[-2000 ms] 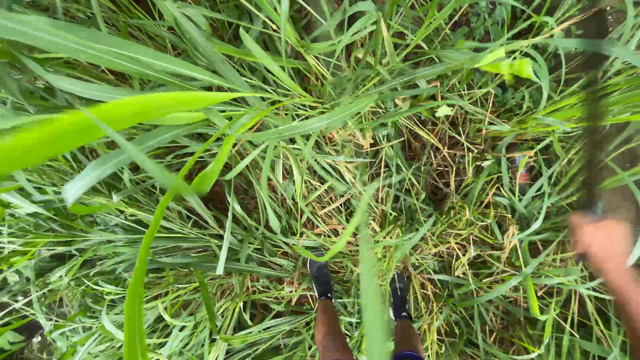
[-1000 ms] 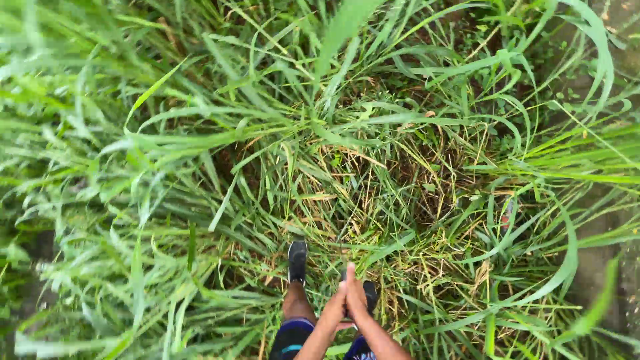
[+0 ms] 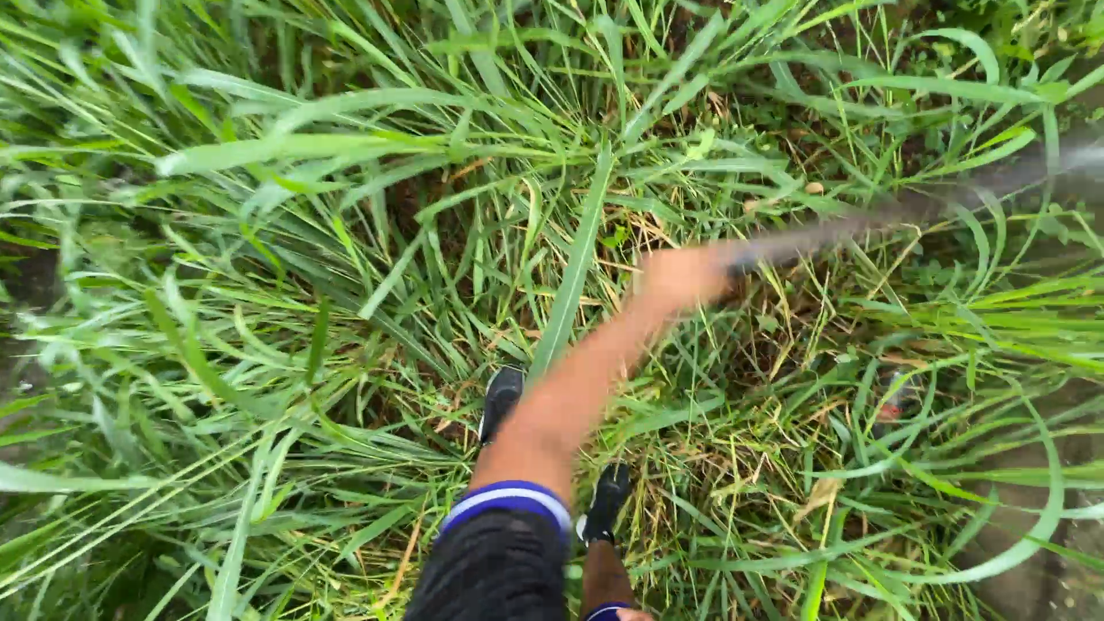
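Note:
My left hand (image 3: 681,278), blurred by motion, is closed on the dark handle of a long blade, which looks like a machete (image 3: 845,226). The blade stretches toward the right edge over green grass (image 3: 483,224), its far end blurred. My left forearm crosses above my left shoe, its dark sleeve ending in a blue and white cuff. At the bottom edge, a small patch of skin beside the blue-trimmed shorts appears to be my right hand (image 3: 635,614); most of it is out of frame, so its grip cannot be told.
Dark shoes (image 3: 502,401) stand among flattened grass and dry straw (image 3: 724,500). Tall blades arch in from the left and right. A clear plastic bottle-like item (image 3: 897,398) lies in the grass at right, near a strip of bare, wet-looking ground (image 3: 1018,535).
Two seconds ago the blade was in my right hand at the right side. One second ago both hands were together near my feet. Now my left arm reaches up and right with the blade.

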